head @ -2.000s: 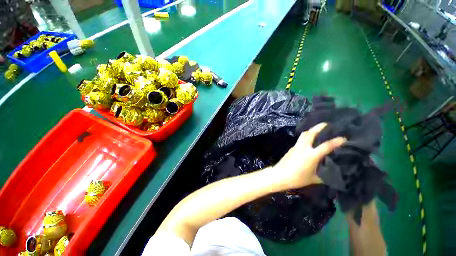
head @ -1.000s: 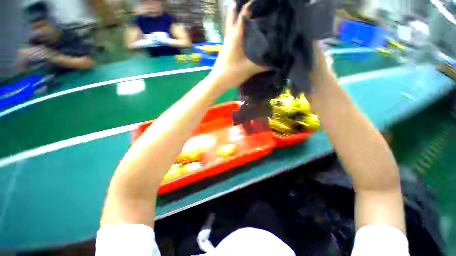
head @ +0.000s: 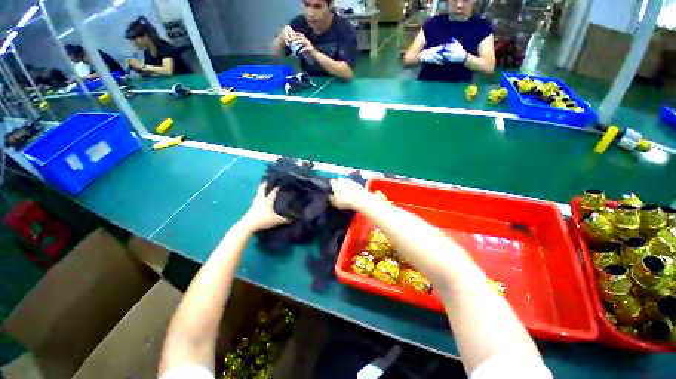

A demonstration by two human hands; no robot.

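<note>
A loose heap of black liner pieces [head: 300, 196] is on the green bench, left of the red tray [head: 519, 248]. My left hand [head: 268, 209] grips the heap's left side. My right hand [head: 347, 194] is on its right side, fingers against the pieces, by the tray's left rim. Some pieces hang or lie below the hands, near the bench's front edge. Several gold shells [head: 385, 269] lie in the tray's left part, and my right forearm crosses over the tray.
A red bin heaped with gold shells [head: 626, 266] stands at right. A blue bin [head: 85, 150] stands at far left. An open cardboard box [head: 111, 318] with gold shells is below the bench. Workers sit across the line, near blue bins [head: 548, 98] and metal posts.
The view has swung left from the black bag to the bench. Both hands have carried the black pieces from over the bag, past a raised position, down to the bench left of the tray.
</note>
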